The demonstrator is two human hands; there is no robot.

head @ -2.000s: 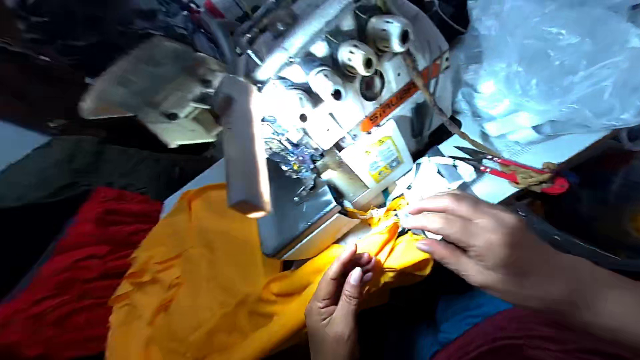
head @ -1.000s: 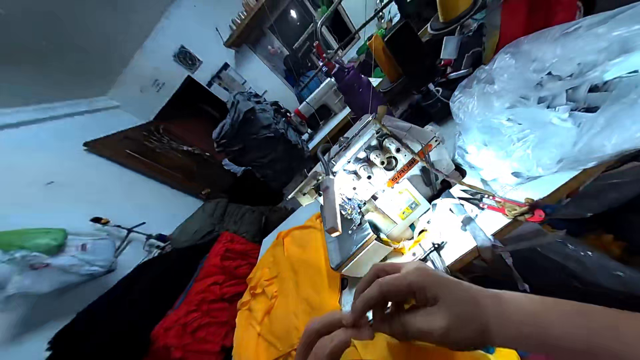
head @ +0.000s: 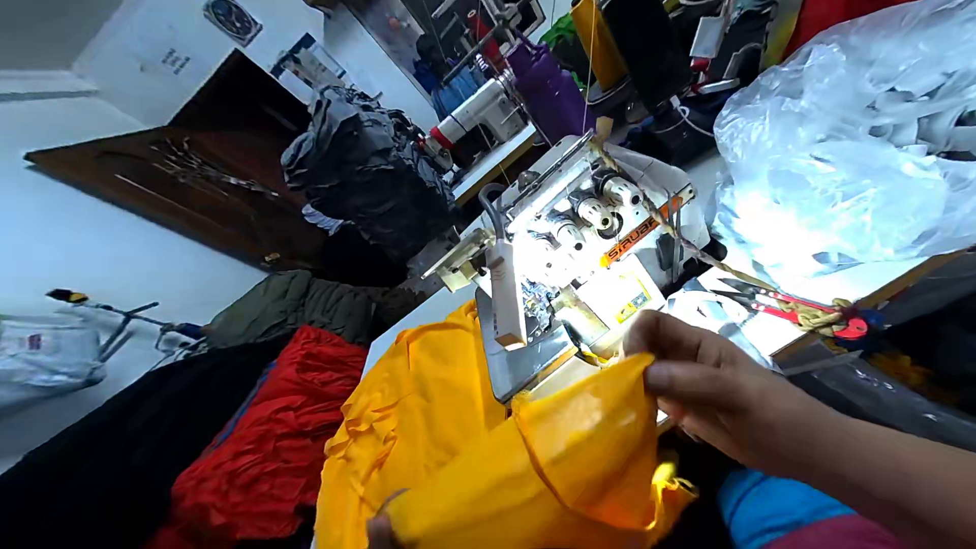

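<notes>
Yellow fabric (head: 587, 442) with a seam across it is stretched between my two hands, in front of the overlock sewing machine (head: 564, 252). My right hand (head: 698, 374) pinches its upper right corner between thumb and fingers, just right of the machine's needle area. At the bottom, my left hand (head: 385, 526) grips the lower left part of the fabric; only some fingertips show and the rest is hidden. More of the yellow cloth (head: 419, 381) lies over the left side of the machine table, against the machine's metal plate (head: 518, 358).
Red-handled thread snips (head: 793, 305), tied with cord, lie at the table's right. Behind them is a large clear plastic bag (head: 854, 152). Red fabric (head: 267, 435) and black fabric (head: 145, 442) are heaped at the left. A second sewing machine (head: 480, 114) stands farther back.
The hands were close together by the machine's front; now they are apart, with the yellow fabric raised and spread between them. The view has tilted up since two seconds ago.
</notes>
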